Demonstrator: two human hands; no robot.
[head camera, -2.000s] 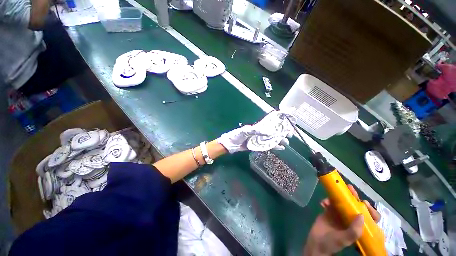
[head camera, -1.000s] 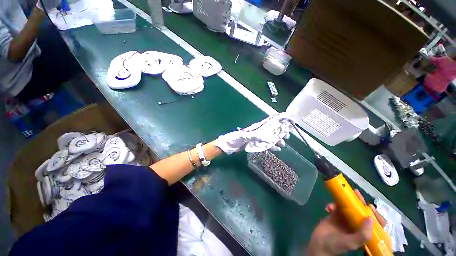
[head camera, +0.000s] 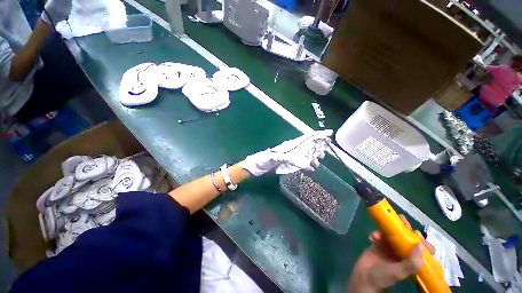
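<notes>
My left hand (head camera: 286, 158), in a white glove, holds a white base plate (head camera: 312, 139) tilted nearly edge-on above the screw tray. My bare right hand (head camera: 386, 260) grips the orange-yellow electric screwdriver (head camera: 400, 232). Its thin dark bit reaches up to the plate's right end, at my gloved fingertips; whether a screw is on it cannot be told. The clear screw tray (head camera: 347, 213) holds a heap of small screws (head camera: 313, 197) under my left hand.
Several base plates (head camera: 207, 94) lie on the green bench, a thin dark stick (head camera: 197, 119) beside them. A carton (head camera: 26, 197) of plates stands at lower left. Beyond the metal rail are a white housing (head camera: 380, 137) and a cardboard sheet (head camera: 400, 51). Another worker's arm (head camera: 28, 54) is at upper left.
The plate in my left hand has tilted from showing its face to nearly edge-on. The white housing on the belt has shifted right and slightly down in view. Both grips are unchanged.
</notes>
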